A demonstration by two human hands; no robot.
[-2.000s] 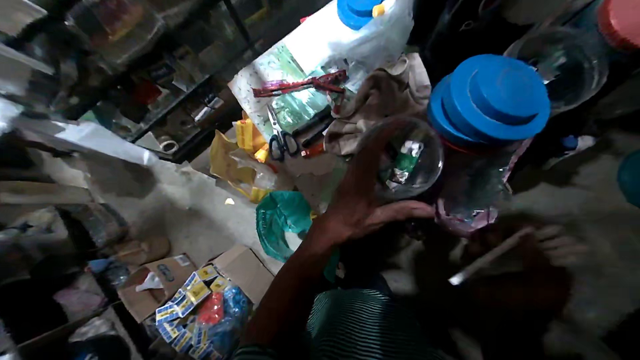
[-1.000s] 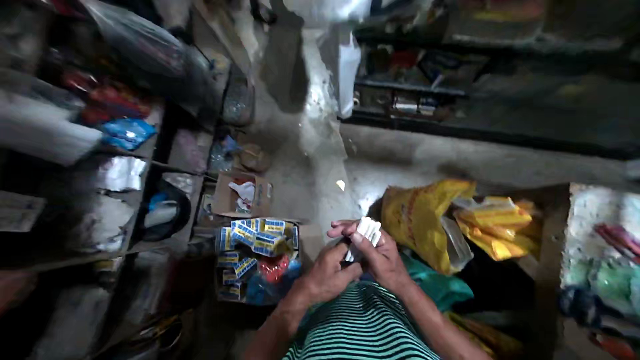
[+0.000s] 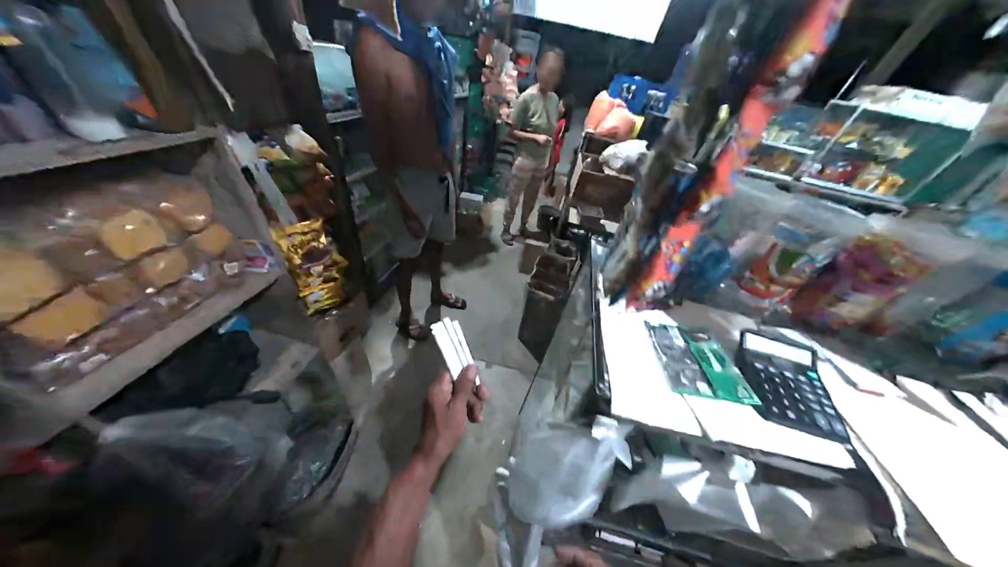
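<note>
My left hand [image 3: 453,409] reaches forward at the centre, its fingers closed on several thin white sticks [image 3: 453,346] that look like cigarettes. They point up and away from me. Of my right hand [image 3: 579,556] only a bit shows at the bottom edge, below a translucent plastic bag [image 3: 563,476] by the counter; what it holds is hidden. On the counter's white top [image 3: 650,405], to the right, lie a black calculator [image 3: 795,390] and green-backed packets [image 3: 720,366].
Ahead stands a person in shorts [image 3: 421,197], with another person [image 3: 531,142] farther back. A wooden shelf [image 3: 173,342] with packaged round baked goods [image 3: 134,236] is at left. Hanging snack packets [image 3: 311,264] flank the concrete aisle [image 3: 488,295]; bagged goods [image 3: 858,276] stand beyond the counter.
A second ago both hands were together around the white sticks; now my left hand holds them out in front and my right is apart from it. The view has swung to the aisle and counter.
</note>
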